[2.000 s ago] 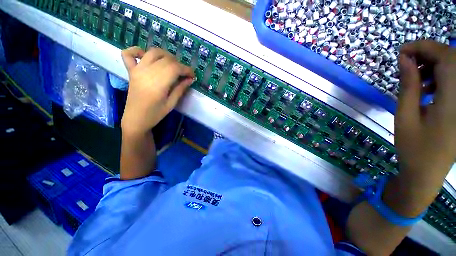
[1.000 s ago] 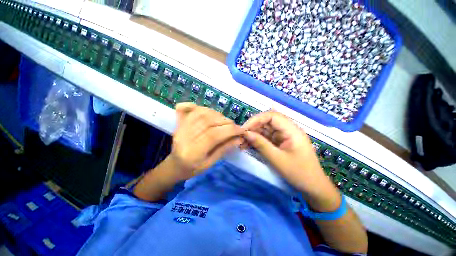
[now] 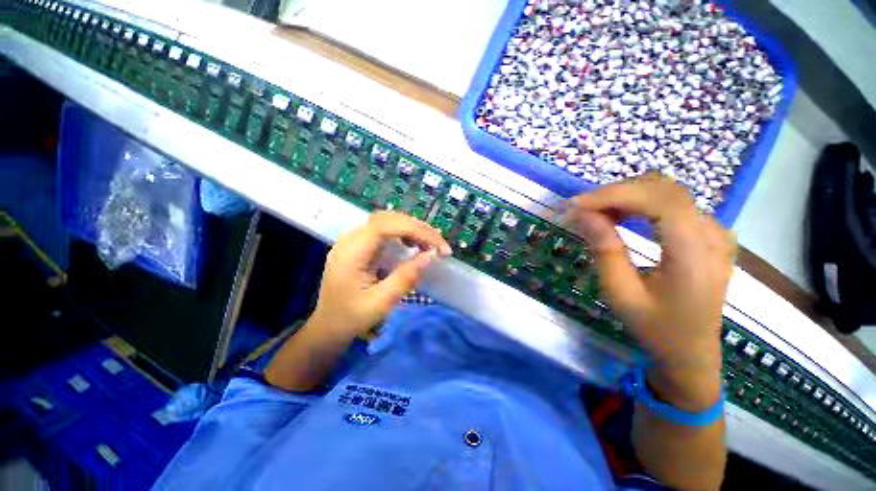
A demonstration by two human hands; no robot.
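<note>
A row of narrow green circuit boards [image 3: 336,158] with small silver connectors runs diagonally along the white rail [image 3: 192,142]. My left hand [image 3: 379,273] is over the rail at the near edge of the boards, thumb and forefinger close together; whether a small part is between them cannot be told. My right hand [image 3: 663,268], with a blue wrist band [image 3: 687,412], is above the boards to the right, fingers curved and blurred; whether it holds anything cannot be told. The blue tray [image 3: 576,182] beyond the boards is heaped with small silver-white cylinders [image 3: 634,91], some with red parts.
A black moulded object [image 3: 840,235] lies on the bench at the far right. A blue bin [image 3: 79,163] with a clear plastic bag [image 3: 144,216] hangs below the rail at left. Blue crates [image 3: 86,408] stand on the floor at lower left.
A second ago my hands met over the boards; now they are apart, the right one moved right and up towards the tray. Two seconds ago my right hand was at the tray.
</note>
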